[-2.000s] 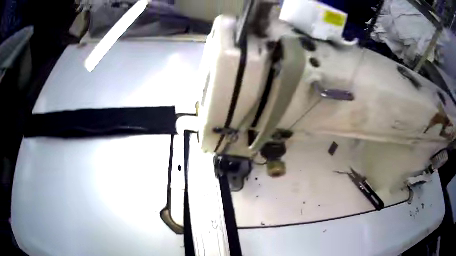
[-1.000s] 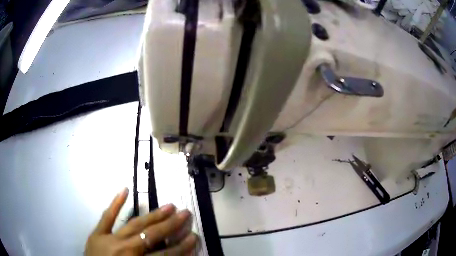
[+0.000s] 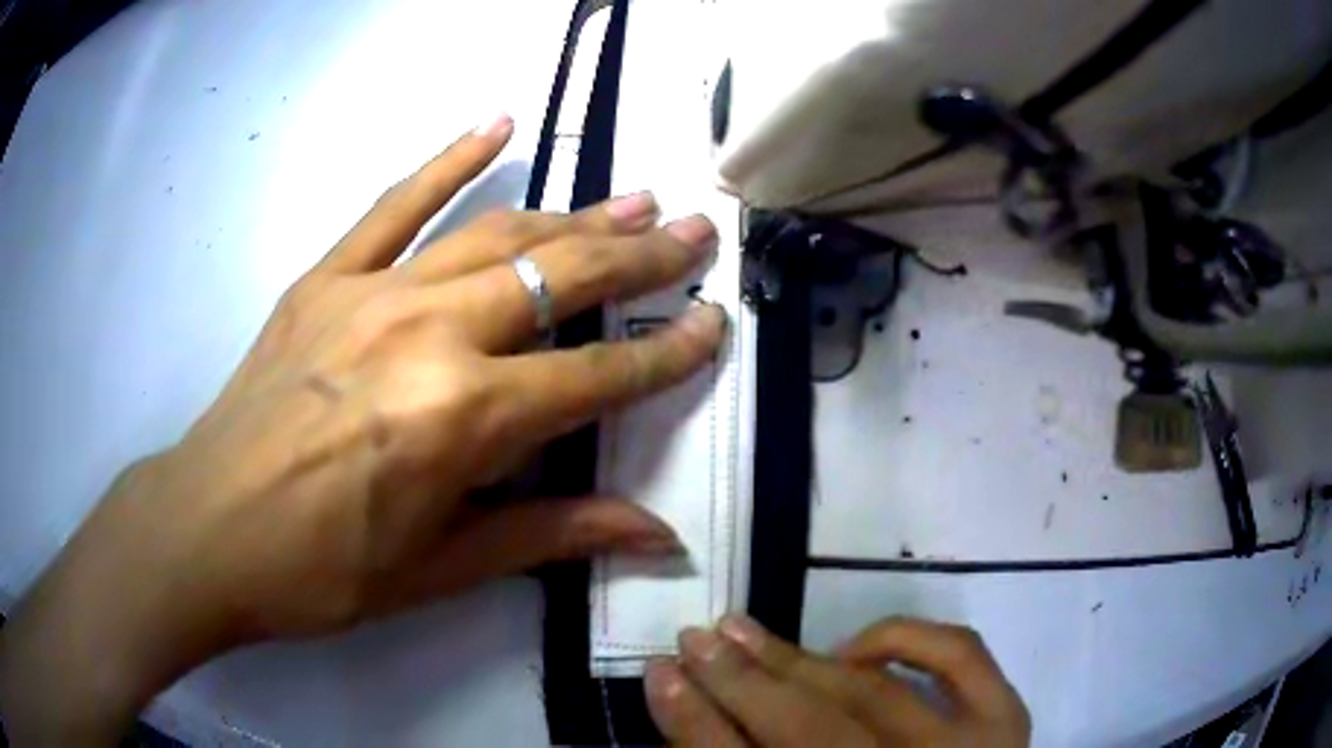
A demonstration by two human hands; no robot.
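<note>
A white strip (image 3: pixel 665 468) with stitch lines along its length lies on a dark fabric strip (image 3: pixel 783 439), which shows as dark borders on both sides and past the strip's near end. My left hand (image 3: pixel 424 365), with a ring, lies flat with fingers spread, fingertips pressing on the white strip. My right hand (image 3: pixel 847 687), partly cut off by the bottom edge, has its fingertips on the near end of the white strip and the dark cloth. The presser foot (image 3: pixel 763 256) is at the strip's right edge, partly hidden in shadow.
The sewing machine head (image 3: pixel 935 88) fills the upper right. A brownish-yellow block (image 3: pixel 1157 431) hangs right of the needle area. Dark thread snips (image 3: pixel 1230 468) lie at the right. The white table (image 3: pixel 175 219) spreads to the left.
The view has moved closer to the needle area. My left hand has come further over the white strip. My right hand has come into view at its near end.
</note>
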